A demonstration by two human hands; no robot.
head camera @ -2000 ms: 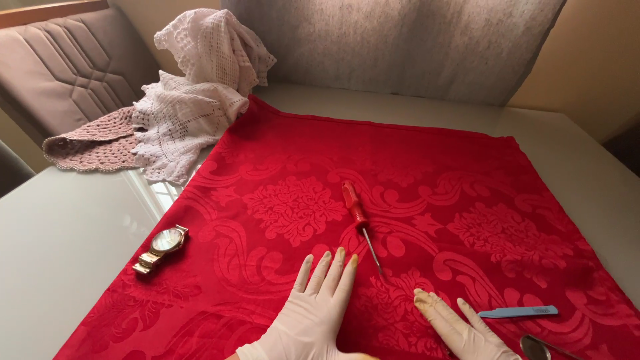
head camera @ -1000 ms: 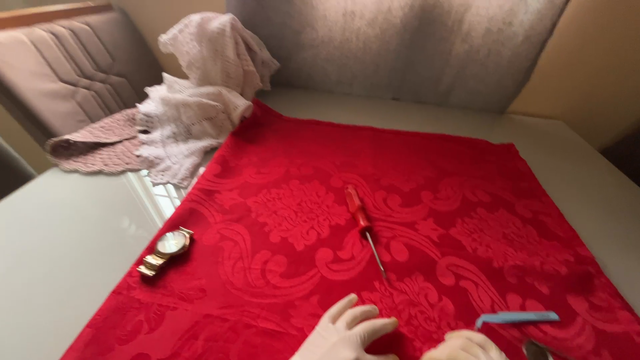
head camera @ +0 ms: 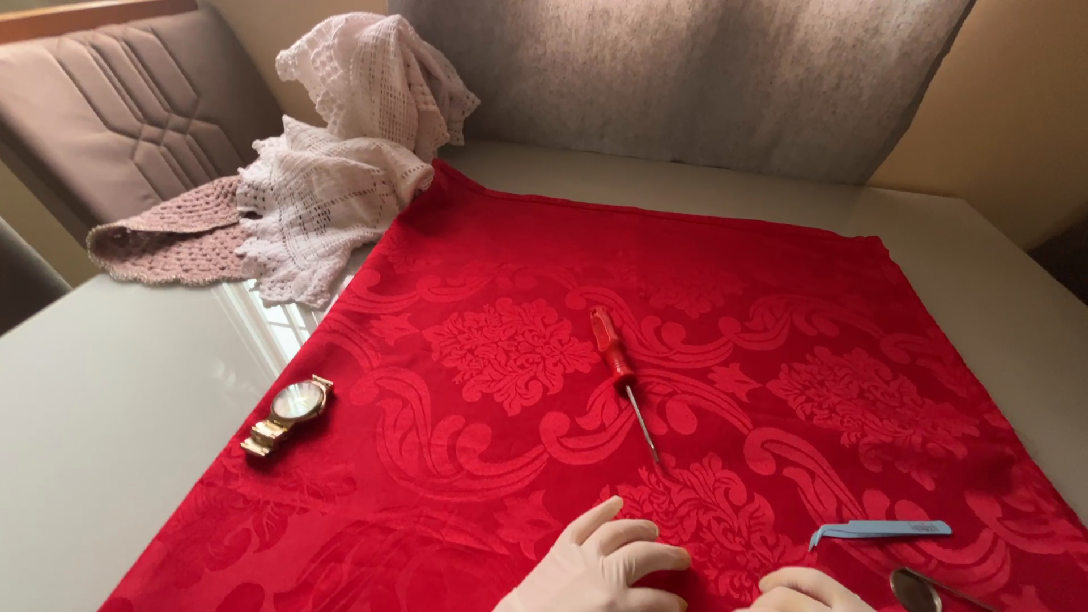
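My left hand, in a pale glove, rests at the lower edge of the view on the red patterned cloth, its fingers bent and apart, with nothing seen in it. Close by on its right is my gloved right hand, largely cut off by the frame. A screwdriver with a red handle lies above my left hand, its tip pointing down toward it. Blue bent-tip tweezers lie above and right of my right hand. Beside that hand is a partly visible round metal object. A gold-coloured wristwatch lies near the cloth's left edge.
The cloth covers much of a glossy light table. White lace cloths and a pink crocheted piece are heaped at the back left. A padded chair stands behind them; a grey upholstered backrest or fabric panel is at the back.
Both hands, lying flat with fingers stretched two seconds ago, have drawn back toward the lower edge, their fingers now bent. The screwdriver, tweezers and watch have stayed in place.
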